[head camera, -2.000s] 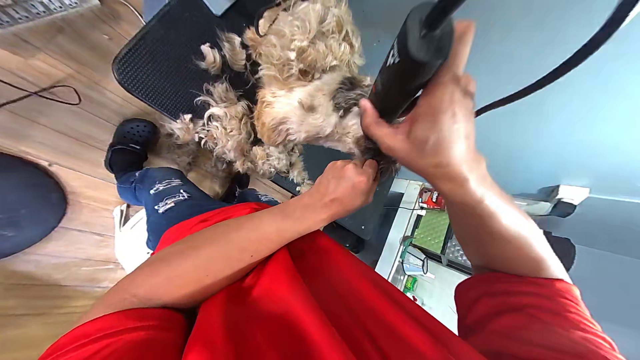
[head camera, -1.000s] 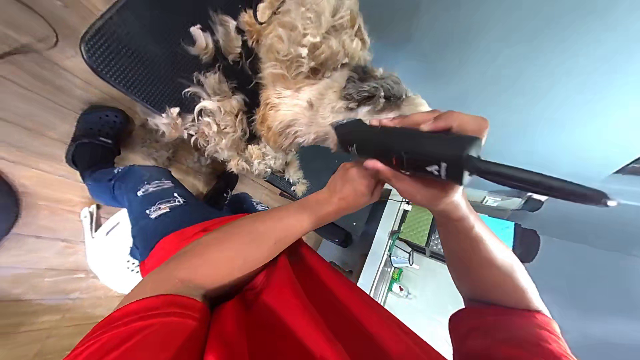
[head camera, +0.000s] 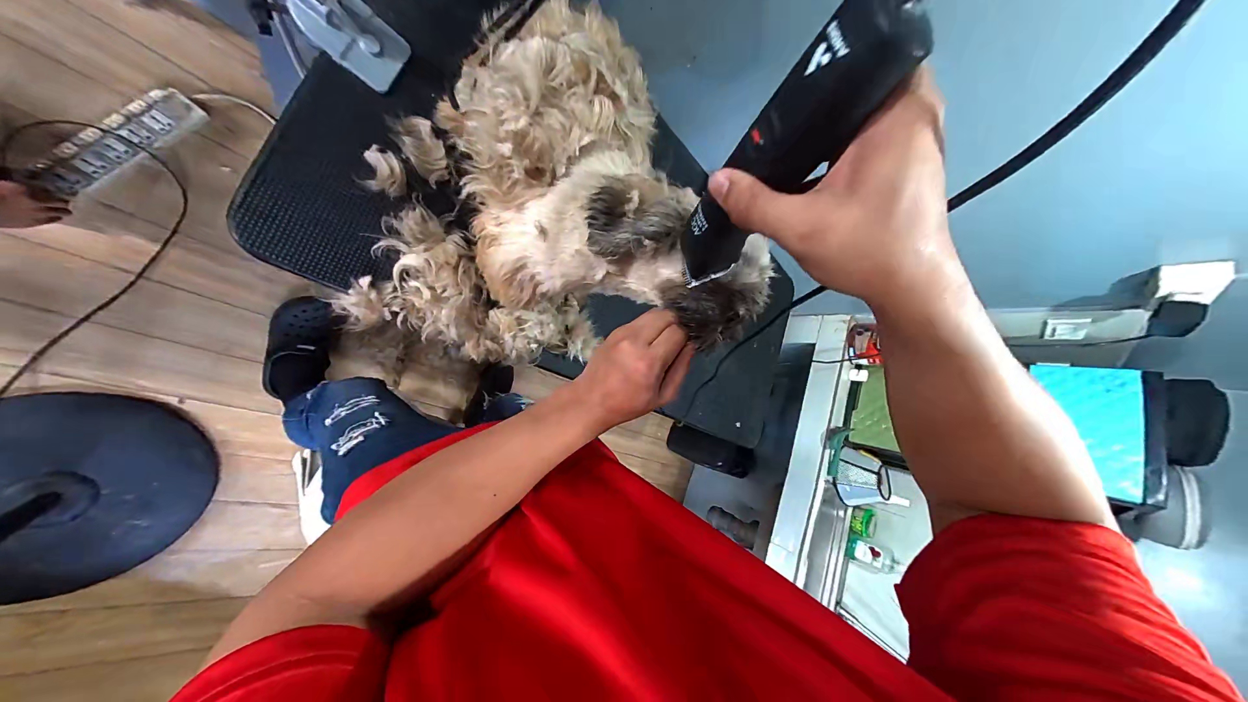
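A small dog (head camera: 546, 234) with a partly clipped tan and grey coat is on a black grooming table (head camera: 302, 185). My right hand (head camera: 858, 205) grips a black corded hair clipper (head camera: 790, 117), its blade end against the top of the dog's dark-furred head. My left hand (head camera: 639, 361) is closed at the dog's muzzle; the fingertips are partly hidden, and whether it grips fur or the jaw cannot be told. Clumps of cut fur (head camera: 419, 263) lie beside the dog on the table.
A power strip (head camera: 122, 141), a thin cable and a round black base (head camera: 102, 497) are on the wooden floor at left. Another person's hand (head camera: 29, 205) shows at the left edge. A thick black cord hangs at upper right. A counter (head camera: 814, 439) with bottles stands beyond the table.
The clipper has swung from lying nearly level to pointing down onto the dog's head, where it meets the dark fur. My left hand remains at the muzzle. The view has shifted.
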